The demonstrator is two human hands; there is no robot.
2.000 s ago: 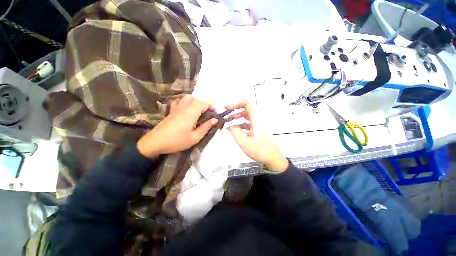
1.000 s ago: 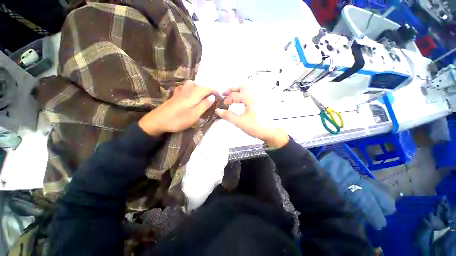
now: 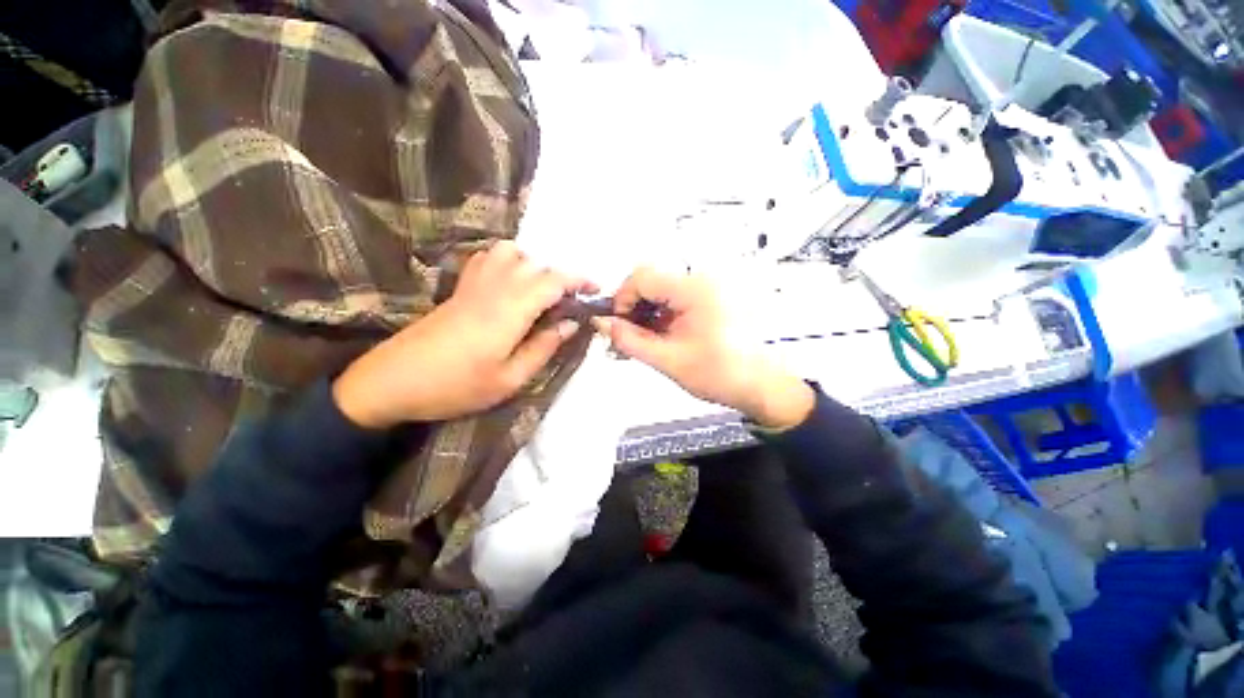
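Note:
A brown plaid jacket shell (image 3: 328, 177) lies in a large soft heap on the left of the table. Its white lining (image 3: 546, 505) hangs over the table's front edge below my hands. My left hand (image 3: 471, 341) pinches the garment's edge at a narrow dark strip (image 3: 594, 308). My right hand (image 3: 703, 348) holds the strip's other end, with a dark bunched bit showing between its fingers. The fingertips of both hands nearly meet. Whether the strip is a tab or a loop, I cannot tell.
The sewing machine (image 3: 982, 177) stands to the right with a black strap over it. Scissors (image 3: 921, 341) with green and yellow handles lie right of the needle area. A grey parts tray (image 3: 89, 171) is at the far left. Blue-grey garments (image 3: 1016, 518) are below the table at right.
My right hand's fingers have closed around the dark strip, which now spans between both hands. The plaid heap sits slightly further left in the picture as the view shifts.

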